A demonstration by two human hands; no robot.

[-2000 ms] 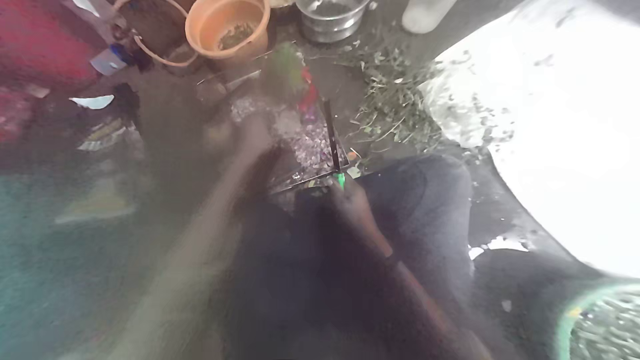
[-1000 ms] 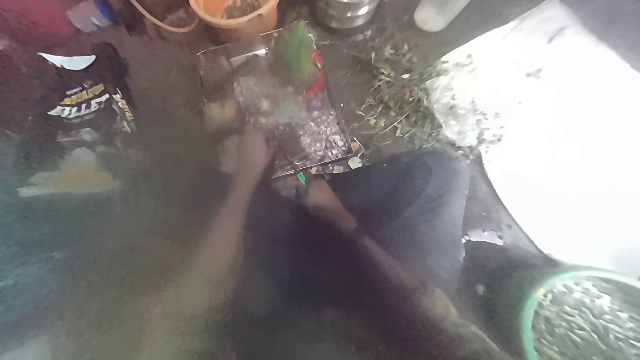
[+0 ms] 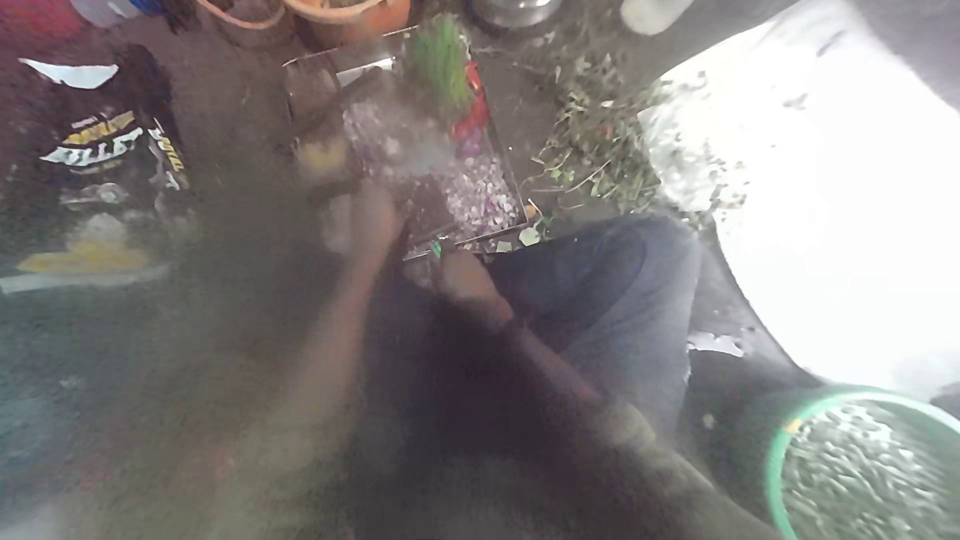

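Observation:
My right hand [image 3: 469,281] is closed around the green handle [image 3: 436,249] of a knife at the near edge of a shallow tray [image 3: 499,135]. The blade is blurred and points toward the left hand. My left hand [image 3: 375,214] lies over the tray's near left part; haze hides its fingers and anything in them. Chopped purple-white pieces, seemingly onion [image 3: 480,196], lie in the tray. At its far side is a bunch of thin green stalks [image 3: 441,67], beside a red item [image 3: 472,101].
Plant stems and leaves [image 3: 600,146] lie right of the tray, next to a white sheet [image 3: 817,195]. Orange buckets [image 3: 352,13] and a metal pot [image 3: 517,9] stand beyond. A green-rimmed basin [image 3: 776,469] is at the lower right, a printed black bag [image 3: 97,172] at the left.
The knife, upright and apart from my left hand two seconds ago, now points toward that hand, with my right hand moved left toward it. The view has shifted somewhat.

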